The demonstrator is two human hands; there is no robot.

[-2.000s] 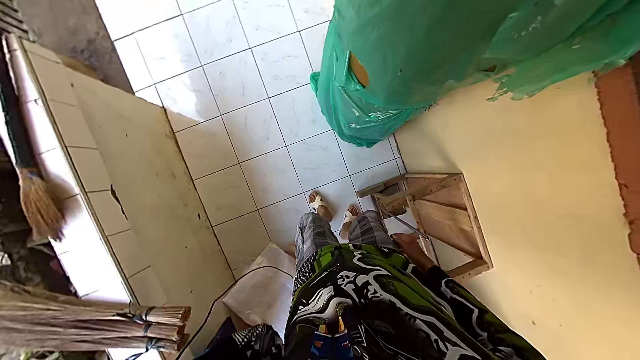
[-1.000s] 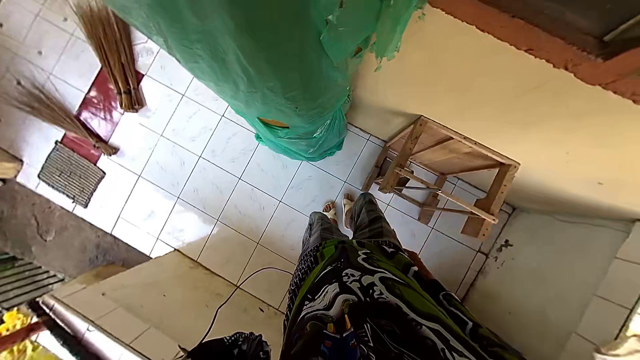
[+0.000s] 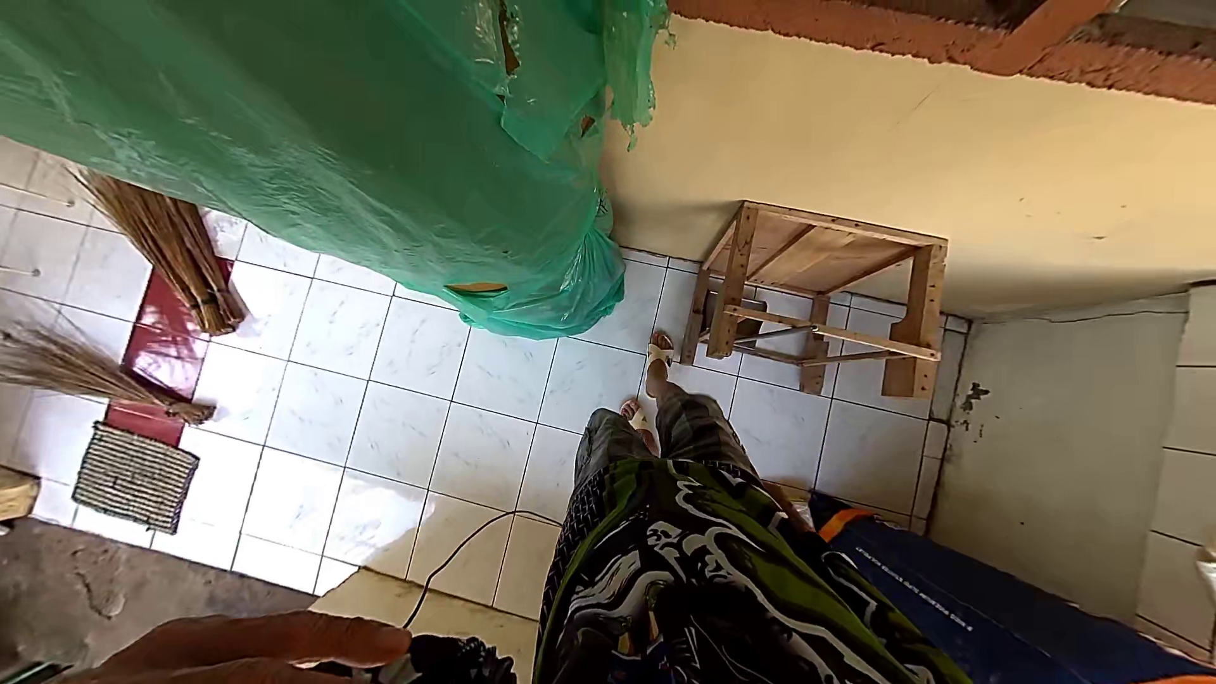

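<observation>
At the bottom left, my left hand (image 3: 256, 646) shows mainly its extended fingers, cut off by the frame edge. Its fingertips are beside a dark bundled thing (image 3: 461, 660), from which a thin black cable (image 3: 465, 543) runs up across the tiles towards my clothes; whether the hand grips anything is unclear. Of my right hand (image 3: 787, 503) only a sliver of skin shows beside my right thigh, near a dark blue sheet or bag (image 3: 931, 579) with an orange edge and printed writing. My shirt hides the rest, so its grip cannot be seen.
A wooden stool (image 3: 831, 226) lies ahead right by the yellow wall (image 3: 855, 123). Large green plastic sheeting (image 3: 380, 161) hangs ahead left. Two stick brooms (image 3: 180, 237) and a woven doormat (image 3: 136, 477) lie on the tiled floor (image 3: 408, 418). A low wall (image 3: 1064, 418) stands right.
My left hand has come into view at the bottom left. The blue sheet or bag now shows at the right. The view has turned since the oldest frame.
</observation>
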